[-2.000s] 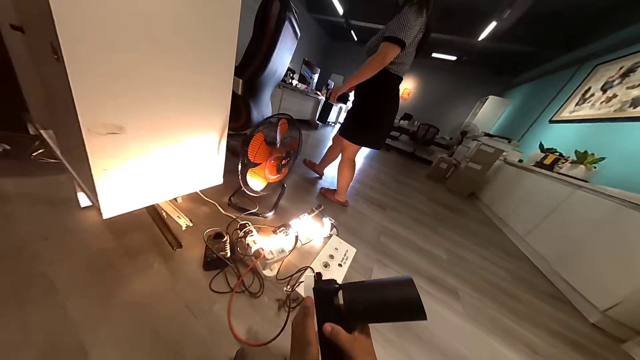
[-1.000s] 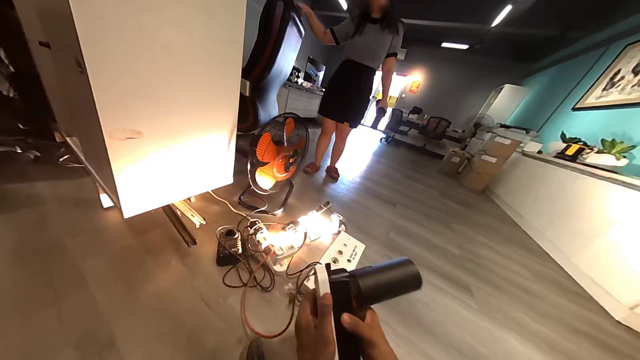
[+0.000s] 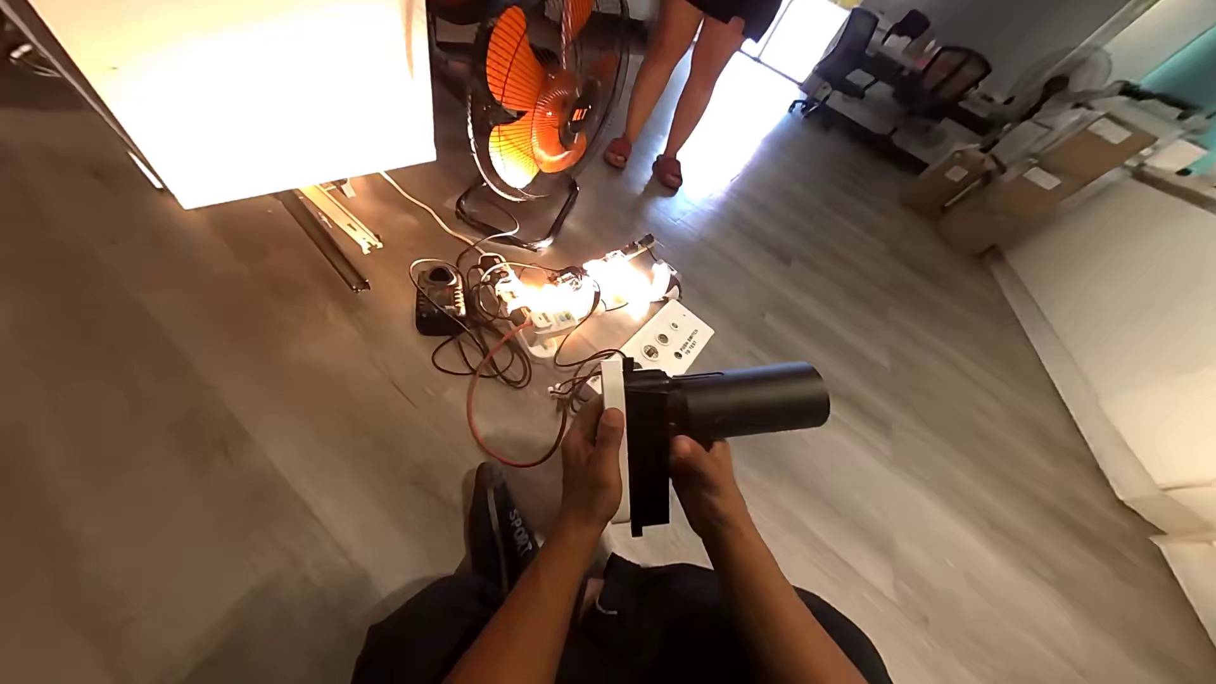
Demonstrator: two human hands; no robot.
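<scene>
Between my hands is a fixture with a white plate point(image 3: 614, 385), a black square housing point(image 3: 650, 456) and a black cylinder point(image 3: 755, 399) pointing right. My left hand point(image 3: 594, 465) grips the white plate side. My right hand point(image 3: 705, 480) holds the housing beneath the cylinder's base; some of its fingers are hidden. Just beyond them on the floor lies a white panel point(image 3: 670, 337) with several round holes and printing. Brightly lit bulbs point(image 3: 622, 280) glow behind it, beside a white power strip point(image 3: 560, 318) and tangled black and red cables point(image 3: 484, 399).
A black charger point(image 3: 440, 299) sits left of the cables. Metal drawer rails point(image 3: 332, 223) lie under a white cabinet point(image 3: 256, 95). An orange-bladed fan point(image 3: 546, 104) stands behind, near another person's legs point(image 3: 684, 85). Cardboard boxes point(image 3: 1073, 161) and a white counter point(image 3: 1111, 313) are at right.
The view has tilted down, so my forearms and a shoe now show. Both hands still hold the fixture. The other person has moved from where they stood two seconds ago.
</scene>
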